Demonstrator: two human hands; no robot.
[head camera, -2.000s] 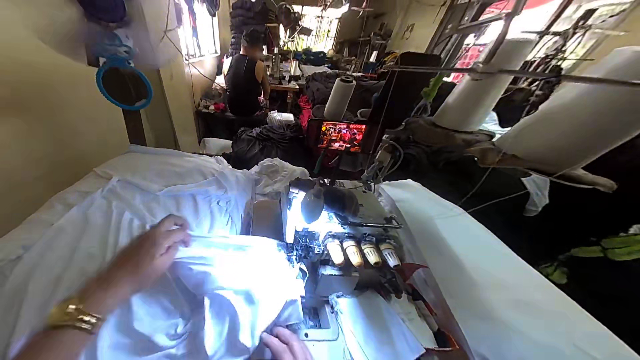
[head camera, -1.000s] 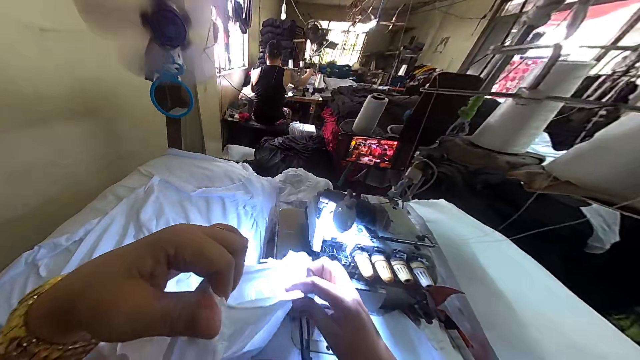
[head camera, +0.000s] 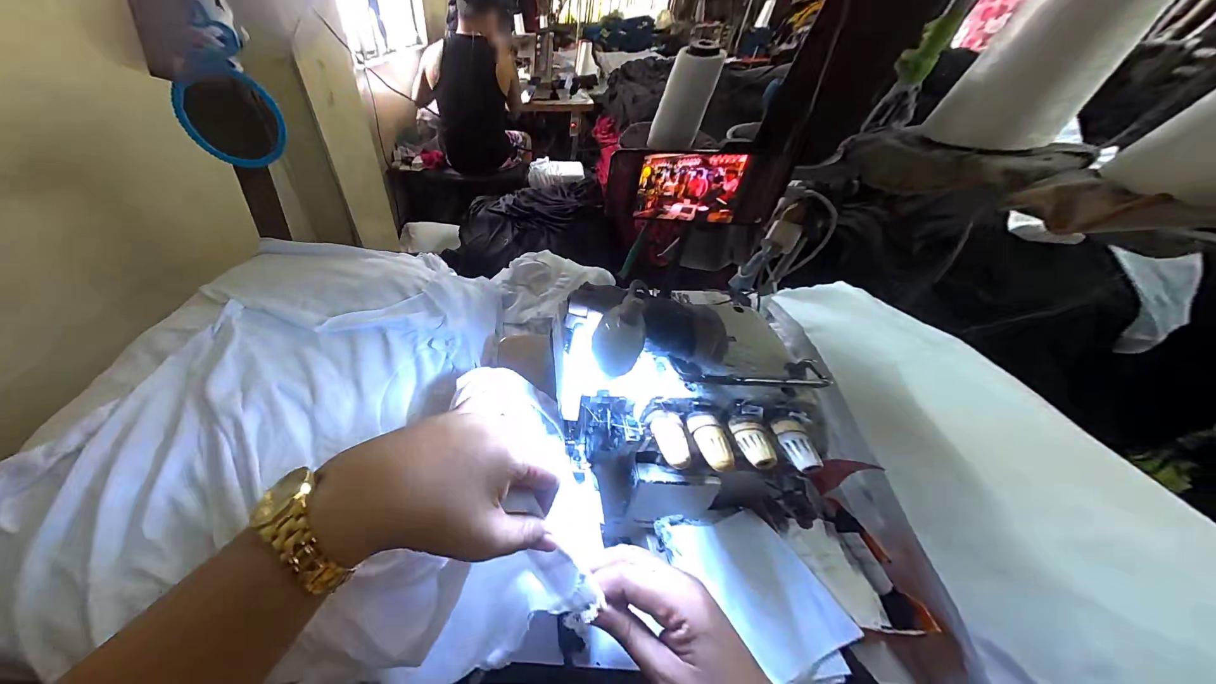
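Observation:
A serger sewing machine (head camera: 703, 351) with a lit lamp bulb (head camera: 618, 340) and several tension dials stands at the centre. My left hand (head camera: 442, 489), with a gold watch (head camera: 294, 532) on its wrist, pinches white fabric (head camera: 518, 408) left of the needle area. Lower and to the right, my right hand (head camera: 670, 613) grips the frayed edge of the same fabric between thumb and fingers, in front of the machine. Folded white cloth pieces (head camera: 760, 589) lie right of that hand. The right fingertips are partly hidden by the cloth.
A large heap of white fabric (head camera: 228, 408) covers the left side. White cloth (head camera: 988, 456) extends along the right. Behind the machine are a phone with a lit screen (head camera: 692, 187) and thread cones (head camera: 688, 95). A seated person (head camera: 472, 95) is farther back, near dark fabric piles (head camera: 532, 223).
My right hand has moved down and now holds the fabric's edge nearer the front of the machine. My left hand has moved right, beside the needle area.

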